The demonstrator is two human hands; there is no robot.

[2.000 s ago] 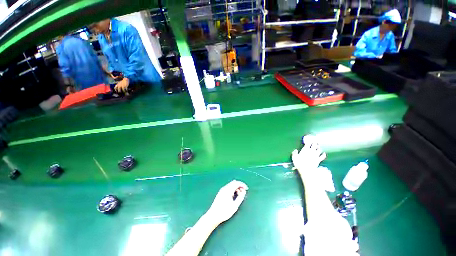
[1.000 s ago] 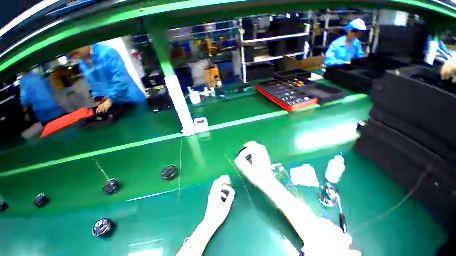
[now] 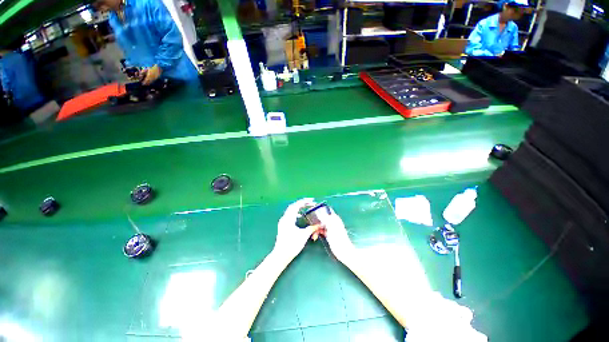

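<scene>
My left hand (image 3: 292, 230) and my right hand (image 3: 334, 234) meet over the clear bench mat (image 3: 320, 294). Both hold a small round dark assembly (image 3: 315, 215) between their fingers. A reddish glint shows just below it at the fingertips; whether this is a part or a finger is hard to tell. My fingers hide most of the assembly.
Several round black assemblies (image 3: 139, 245) are spaced across the left. A white cloth (image 3: 413, 210), a squeeze bottle (image 3: 460, 206) and a silver-black piece with a handle (image 3: 457, 267) lie at right. Black foam trays (image 3: 561, 174) rise beyond. A red-edged tray (image 3: 407, 93) and coworkers are across the bench.
My right hand has come from the right to meet my left hand, and both now hold the dark assembly. The view has shifted, and the handled piece shows fully.
</scene>
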